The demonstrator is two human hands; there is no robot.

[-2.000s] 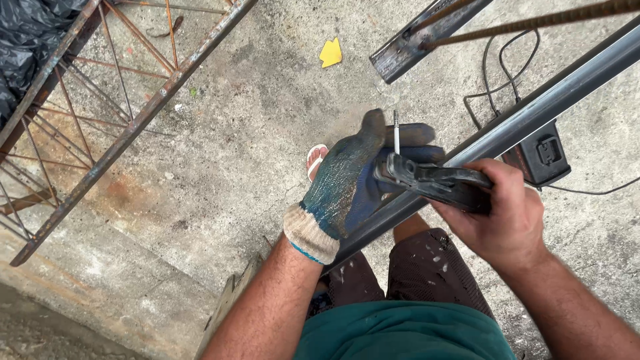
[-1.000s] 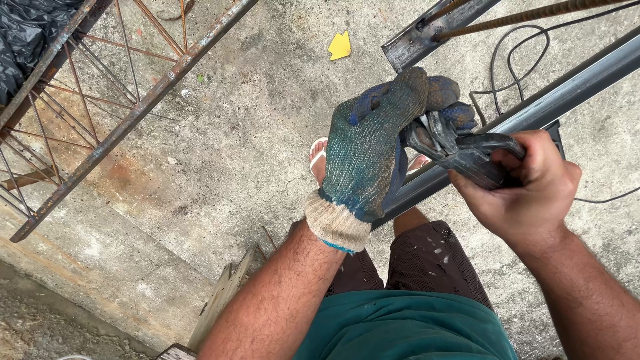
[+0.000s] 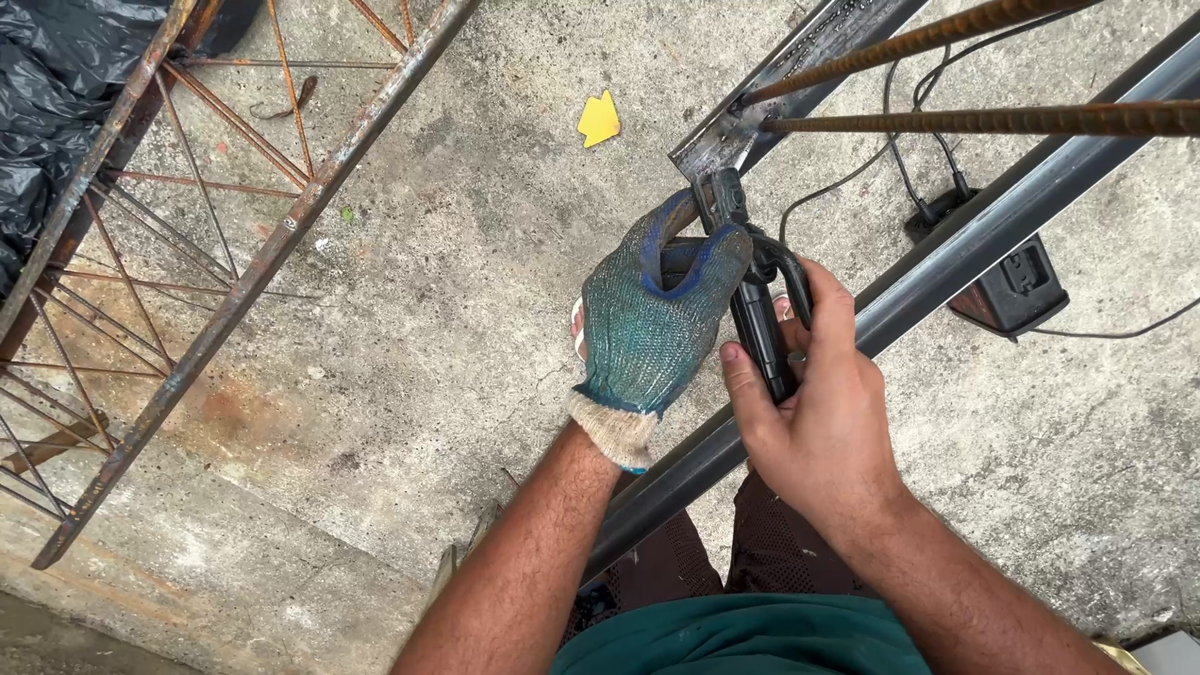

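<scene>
A black clamp-like hand tool (image 3: pixel 761 323), which looks like a welding electrode holder, is held between my hands. My left hand (image 3: pixel 661 314), in a teal and blue knit glove with a cream cuff, has its thumb and fingers around the upper end of the tool. Bare, my right hand (image 3: pixel 825 403) grips the handle and the curved lever from the right. The tool's tip overlaps the end of a steel channel (image 3: pixel 717 150) in view; whether they touch I cannot tell. Two ribbed rebars (image 3: pixel 937 120) meet that channel near its end.
A long dark steel profile (image 3: pixel 984 248) runs diagonally behind my right hand. Beyond it a black and red battery charger (image 3: pixel 1011 286) lies on the concrete with cables. At left are a rusty lattice truss (image 3: pixel 272 239) and black plastic sheeting (image 3: pixel 47 112). A yellow scrap (image 3: pixel 598 120) lies on the floor.
The tool has turned from lying roughly crosswise to pointing up toward the channel. A thin pale rod seen at my left fingers two seconds ago no longer shows.
</scene>
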